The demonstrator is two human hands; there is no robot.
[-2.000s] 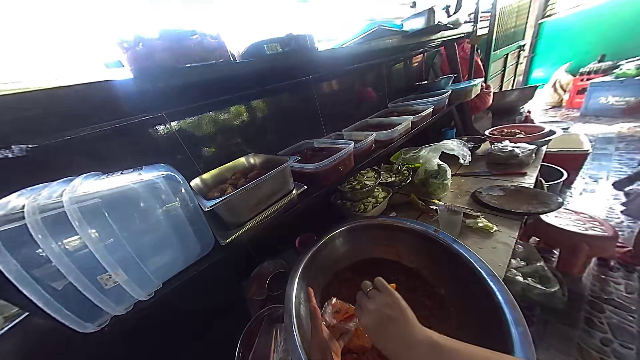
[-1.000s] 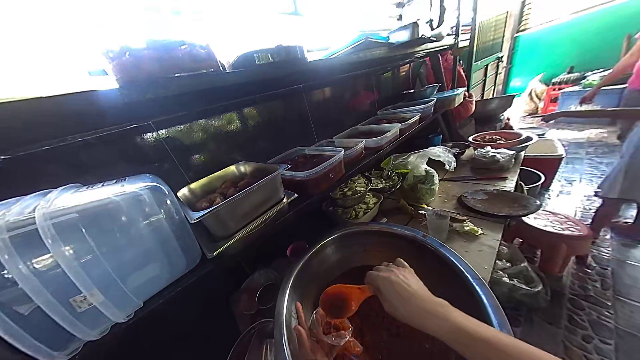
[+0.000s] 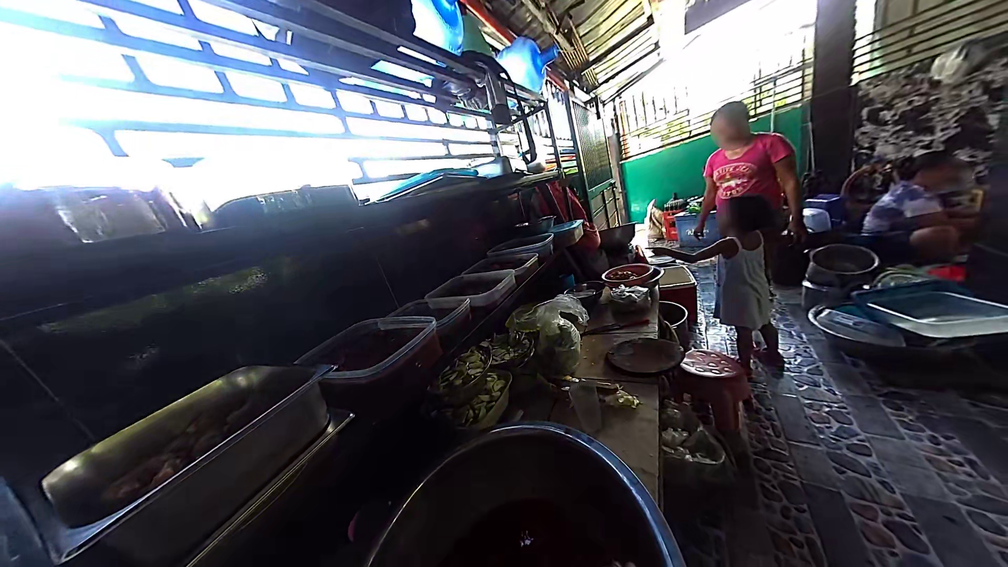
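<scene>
Neither of my hands shows in the head view. A large metal basin (image 3: pixel 630 480) fills the bottom middle of the view, with dark reddish contents low inside it; its near part is cut off by the frame's edge. To its left, a rectangular steel pan (image 3: pixel 260 441) holds pieces of what looks like raw meat. Behind the basin, bowls of sliced green vegetables (image 3: pixel 480 402) stand beside a clear plastic cup (image 3: pixel 585 405) and a plastic bag of greens (image 3: pixel 561 342).
Plastic food tubs (image 3: pixel 472 290) line the ledge on the left. A round dark board (image 3: pixel 645 356) lies on the wooden table (image 3: pixel 630 402), near a red plastic stool (image 3: pixel 715 374). Two people (image 3: pixel 744 177) stand farther back, and another person (image 3: pixel 917 209) sits at the right.
The view has swung upward and right. My hands, seen in the basin before with a plastic bag and later an orange ladle, have gone out of view. Other people now show in full.
</scene>
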